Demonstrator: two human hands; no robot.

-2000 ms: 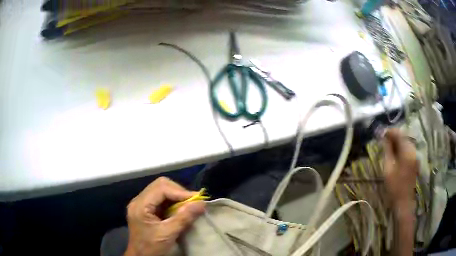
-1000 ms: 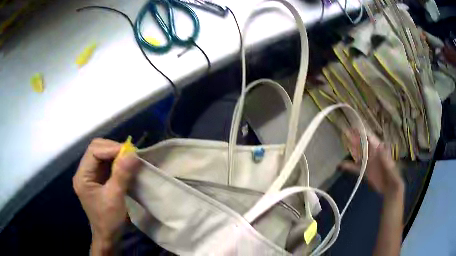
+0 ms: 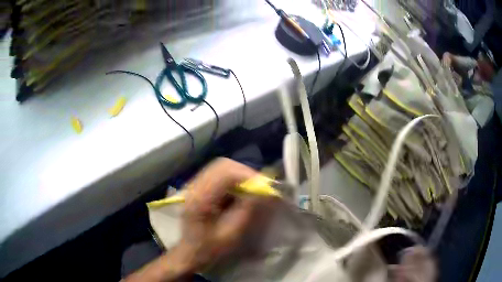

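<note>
A beige bag body [image 3: 286, 248] lies below the table edge, blurred, its long straps [image 3: 385, 176] looping up on the right. My left hand [image 3: 212, 206] is closed on the yellow binding tape [image 3: 257, 186] at the bag's edge; a tape end sticks out past the fingers. Another yellow edge runs to the left of the hand. My right hand [image 3: 413, 265] is a blur low on the right, by a strap; its fingers cannot be made out.
Teal-handled scissors [image 3: 180, 85] and grey snips [image 3: 205, 67] lie on the white table [image 3: 71, 176] with black cords. Two yellow offcuts [image 3: 117, 106] lie left. A pen-like tool [image 3: 293, 25] rests on a round black block [image 3: 300, 41]. Stacked bags [image 3: 55, 44] stand far left; more [image 3: 407, 137] are piled right.
My left hand has moved right with the yellow tape, and the bag has turned. My right hand has dropped lower from beside the bag pile. The view has shifted, showing the block and pen-like tool again.
</note>
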